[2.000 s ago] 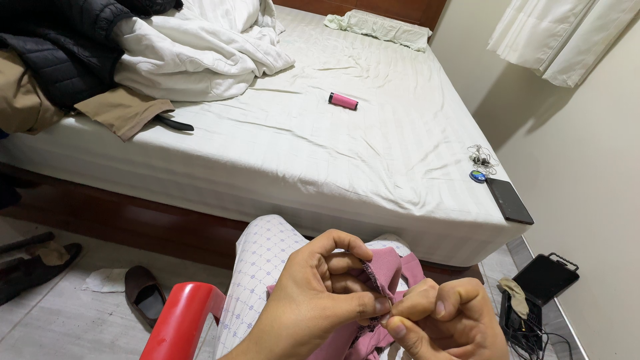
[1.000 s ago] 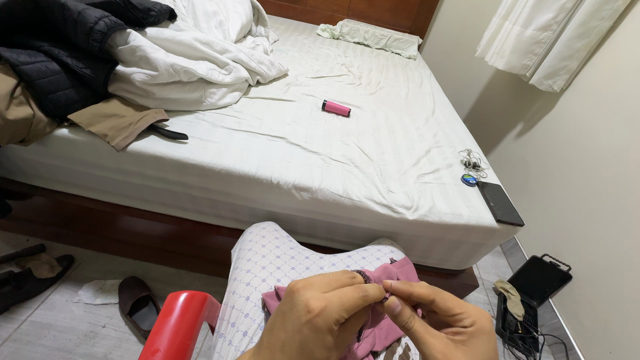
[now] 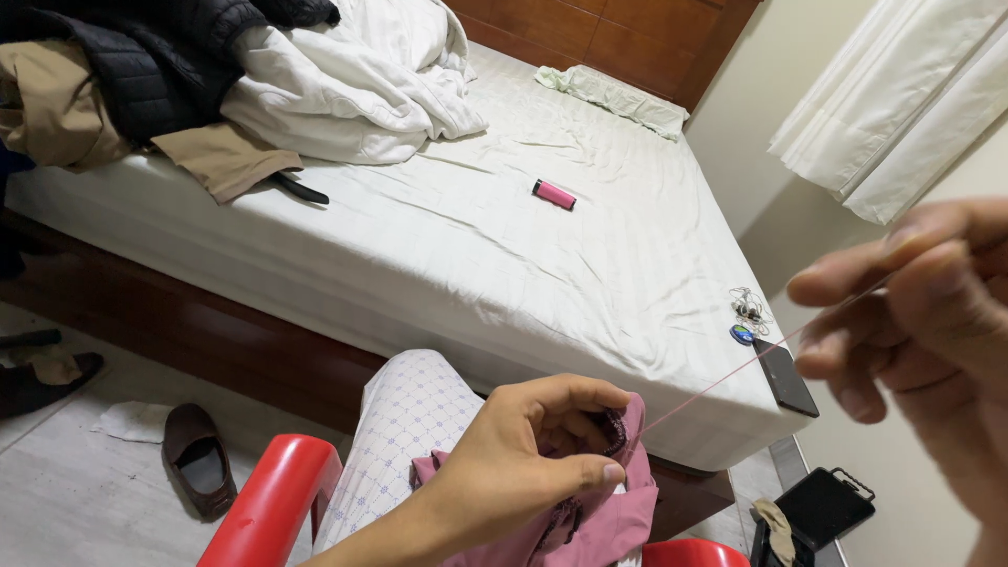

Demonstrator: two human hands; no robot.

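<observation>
My left hand [image 3: 543, 449] grips a pink cloth garment [image 3: 622, 520] at a dark overlocked seam, over my lap. A thin pink thread [image 3: 720, 380] runs taut from the cloth up to the right. My right hand [image 3: 921, 315], raised at the right edge and slightly blurred, pinches the thread between thumb and fingers. Whether a needle is in those fingers cannot be told. Patterned white trousers [image 3: 394, 425] cover my legs under the cloth.
Red chair arms [image 3: 276, 496] flank my lap. Ahead is a bed with a white sheet [image 3: 488, 236], holding a pink cylinder [image 3: 554, 194], a black phone [image 3: 785, 378], earphones [image 3: 748, 309] and piled clothes [image 3: 165, 71]. A brown shoe [image 3: 198, 461] and an open black case [image 3: 823, 504] lie on the floor.
My right hand has moved from beside my left hand at the cloth up and to the right, and the thread is now stretched between them. My left hand still holds the cloth.
</observation>
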